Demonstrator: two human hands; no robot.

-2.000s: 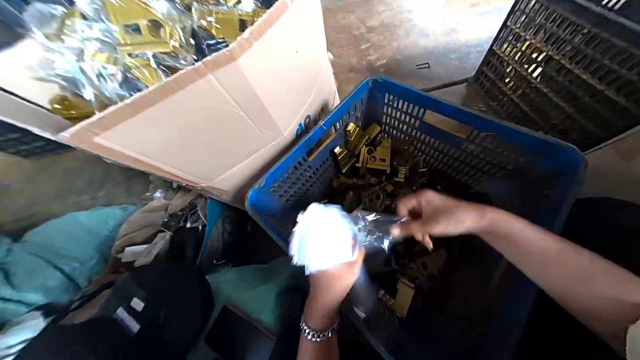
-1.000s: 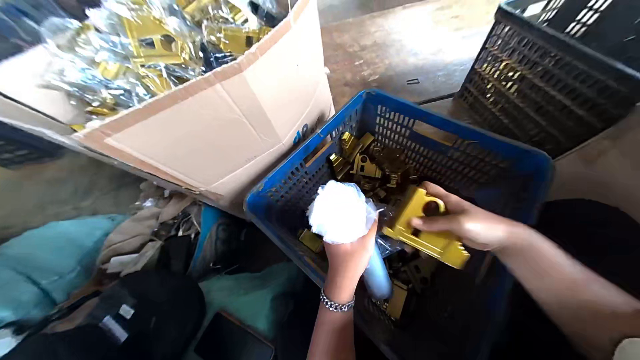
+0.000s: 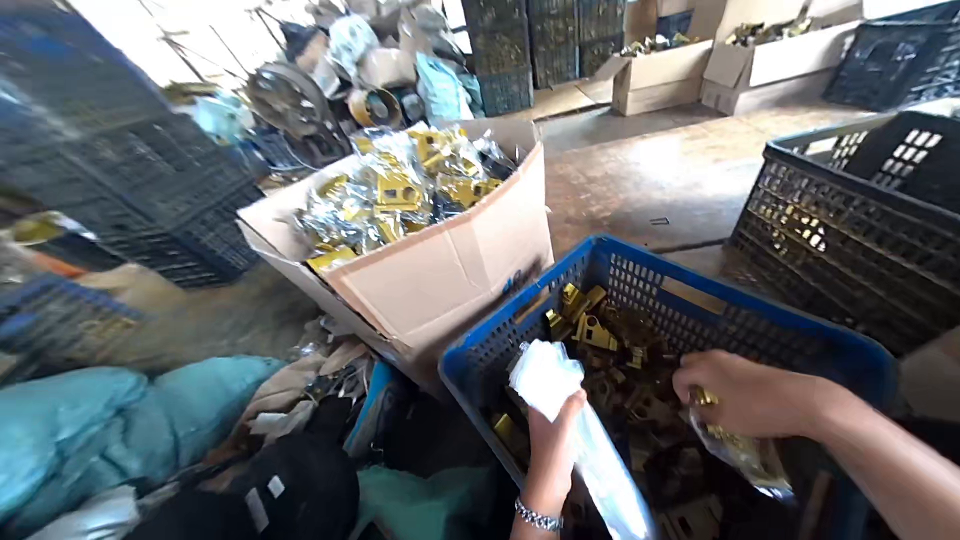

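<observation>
Low in the centre, my left hand (image 3: 551, 442) grips a bundle of clear plastic bags (image 3: 600, 465), its white end up. My right hand (image 3: 739, 394) holds a gold-coloured metal part in a clear bag (image 3: 742, 450), over the blue plastic crate (image 3: 667, 274). Loose gold-coloured metal brackets (image 3: 596, 334) lie in this crate, some in deep shade. Left of the crate stands an open cardboard box (image 3: 442, 281), heaped with gold-coloured parts in clear bags (image 3: 397, 187).
A black plastic crate (image 3: 847, 232) stands at the right. Teal sacks (image 3: 142, 420) and dark cloth (image 3: 262, 480) lie at the lower left. Stacked dark crates (image 3: 135, 150) rise at the far left. Further back are more cardboard boxes (image 3: 667, 75) and a pile of bags and scrap (image 3: 390, 60).
The gold-coloured part in my right hand was bare one second ago and is now inside a clear bag. The view has swung up and left, showing more of the room.
</observation>
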